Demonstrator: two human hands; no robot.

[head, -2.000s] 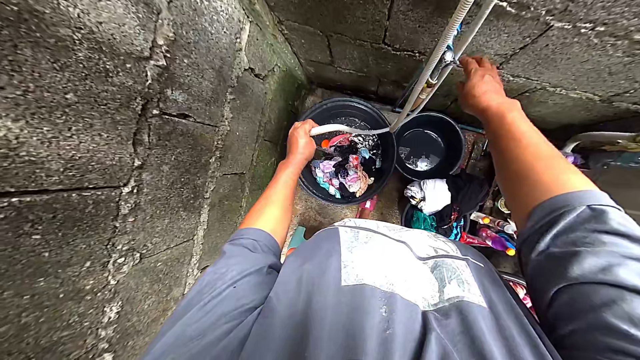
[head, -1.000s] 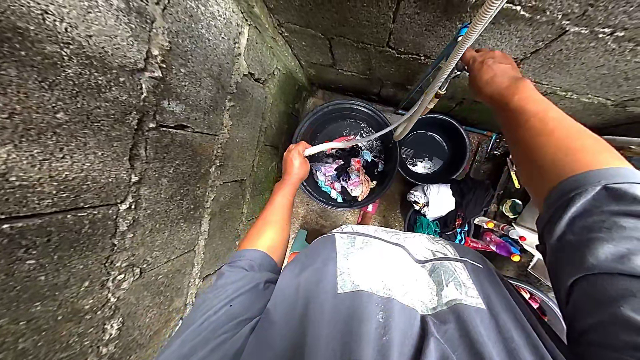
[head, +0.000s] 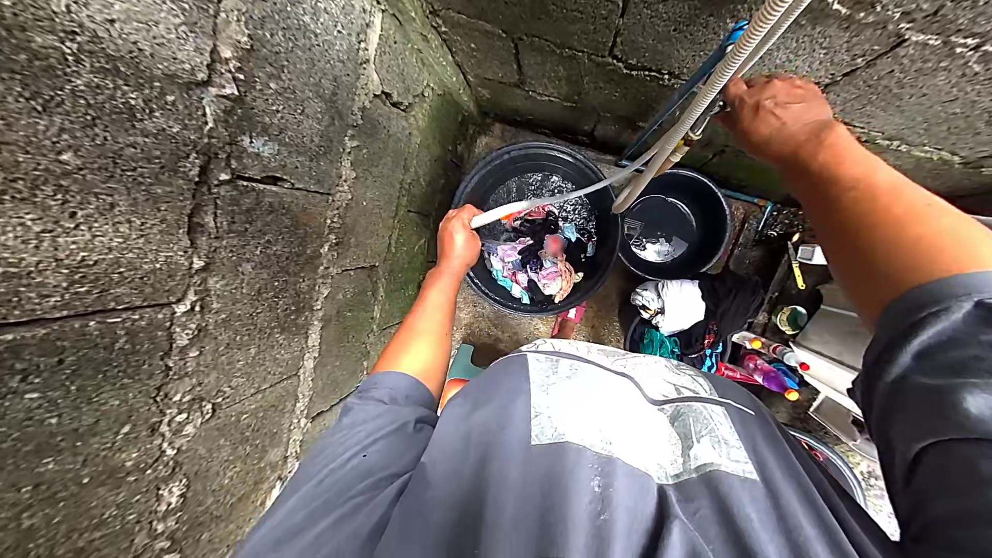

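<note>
My left hand (head: 459, 239) is closed round the end of a white hose (head: 535, 203) at the left rim of a large black tub (head: 474, 180). Wet clothes (head: 542, 260) in several colours lie in water in that tub. My right hand (head: 777, 116) is at a metal tap (head: 707, 115) on the pipework by the back wall; its fingertips are partly hidden, so its grip is unclear. A grey corrugated hose (head: 725, 71) hangs just left of it. A smaller black bucket (head: 725, 203) with some water stands to the right of the tub.
Rough concrete block walls (head: 271, 116) rise at the left and back. Nearer me on the right, a heap of clothes (head: 673, 304) fills a container beside several plastic bottles (head: 763, 372). A yellow-handled brush or knife (head: 796, 265) lies further right. Blue pipe (head: 748, 198) runs behind the bucket.
My right hand remains near the tap, and my left hand still holds the hose at the tub's left rim. The view has shifted slightly.
</note>
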